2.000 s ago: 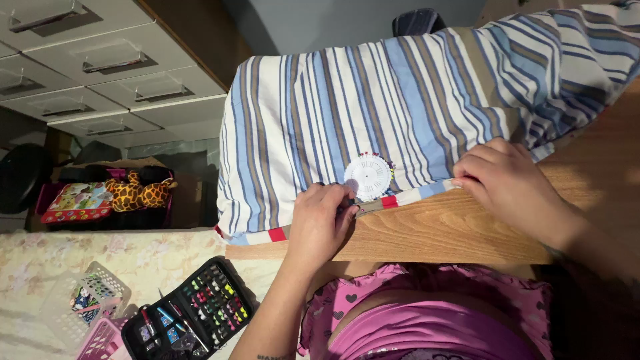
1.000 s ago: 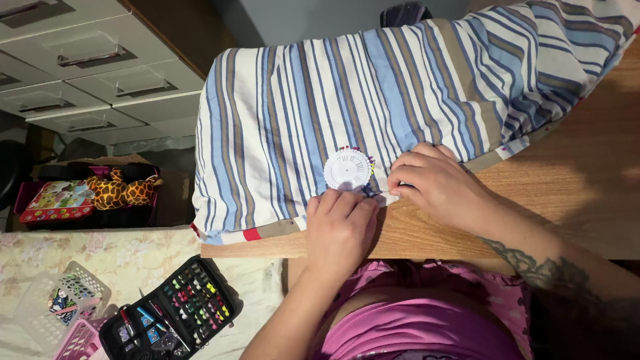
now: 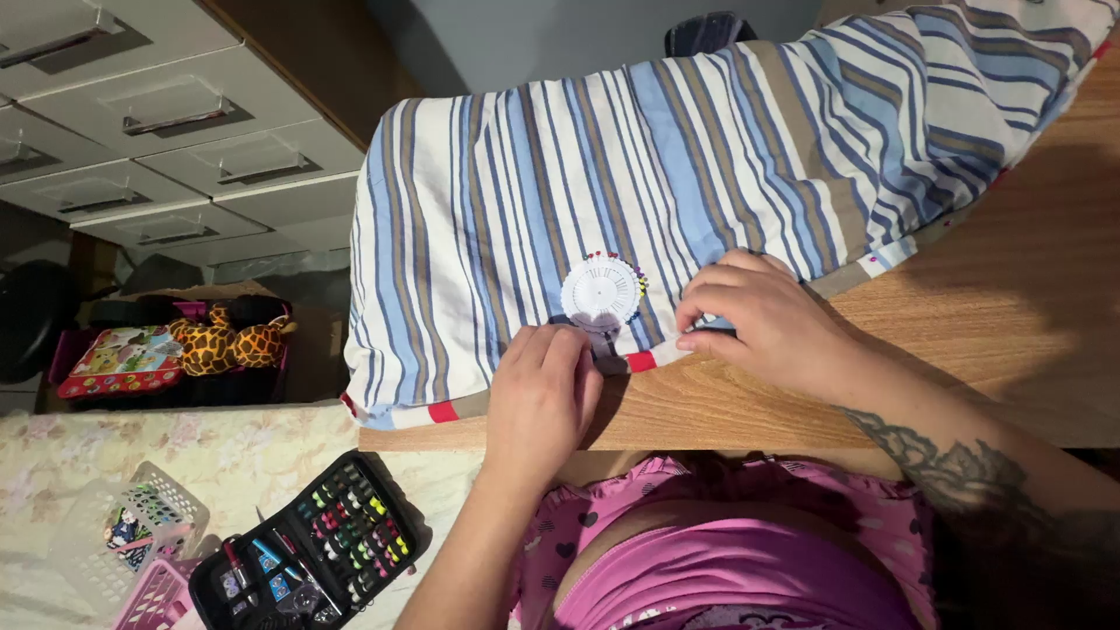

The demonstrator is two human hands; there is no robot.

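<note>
A striped cloth in blue, white and brown [image 3: 490,219] lies over the wooden table, its folded hem along the near edge. On it rests a round white pin wheel [image 3: 601,293] with coloured pin heads around its rim. My left hand [image 3: 541,385] is on the hem just below and left of the wheel, its fingertips curled over the cloth and partly hidden. To the right of the wheel, my right hand [image 3: 744,319] pinches the hem between thumb and fingers. A few pin heads show in the hem farther right.
Bare wood of the table [image 3: 989,324] shows at the right. At the lower left, an open black sewing kit [image 3: 306,542] with thread spools lies beside plastic baskets [image 3: 153,525] on a floral cloth. A box with a giraffe-patterned plush [image 3: 229,341] stands near white drawers [image 3: 184,105].
My right hand has moved left along the hem from its place two seconds ago, closer to my left hand. Between one second ago and now, the hands have moved somewhat apart.
</note>
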